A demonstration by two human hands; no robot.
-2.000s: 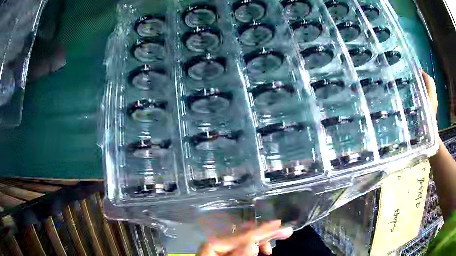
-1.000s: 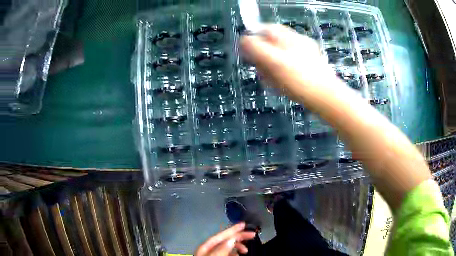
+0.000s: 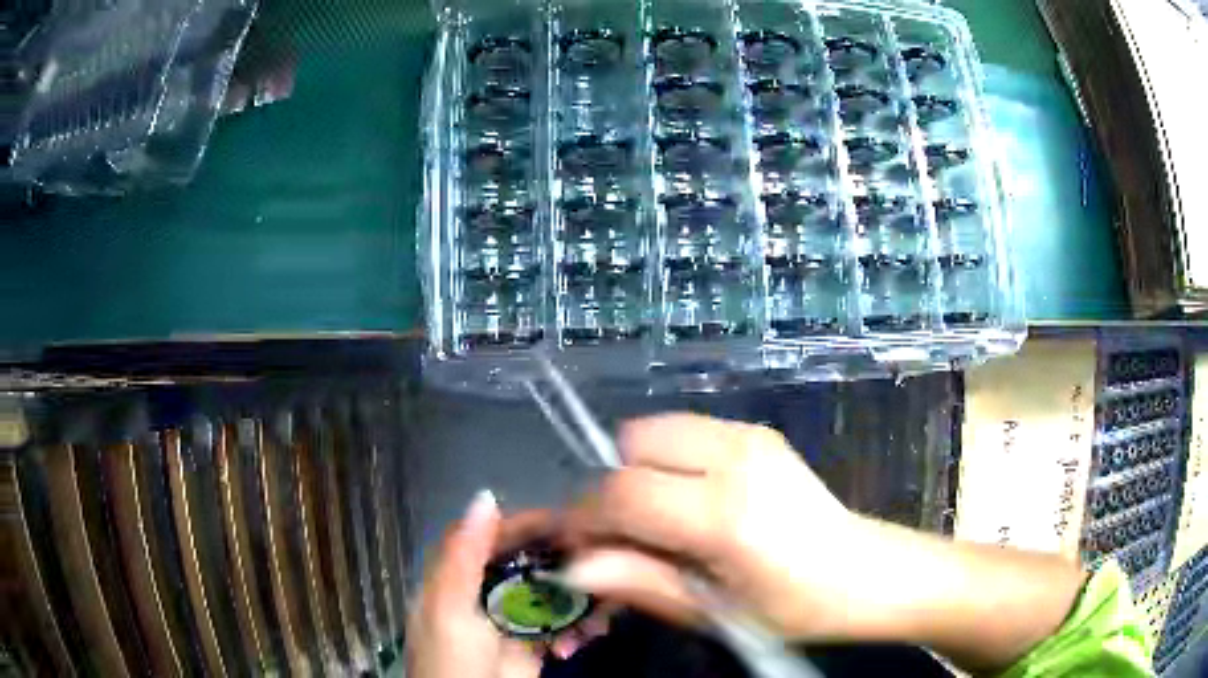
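Note:
A small black-rimmed disc (image 3: 537, 599) with a pale ring and a greenish centre is in my left hand (image 3: 457, 603), just past the bench edge. My right hand (image 3: 722, 510) is over and beside the disc, with thin metallic tweezers (image 3: 572, 417) held in it, their tips pointing up and left, blurred. A clear blister tray (image 3: 596, 347) with rows of black discs stands beyond my hands on the green mat, its near edge at the bench edge. One pocket in its second column shows no disc.
Crumpled clear trays (image 3: 119, 93) lie at the upper left of the green mat (image 3: 305, 252). Brown and dark strips (image 3: 172, 543) are below the bench edge at left. Marked cardboard (image 3: 1027, 444) and disc-filled trays (image 3: 1137, 437) are at lower right. A thin dark blue stick (image 3: 1084, 176) lies at right.
My right hand has come back from over the tray to my left hand, which now holds a disc. The tray now appears smaller and higher in the view.

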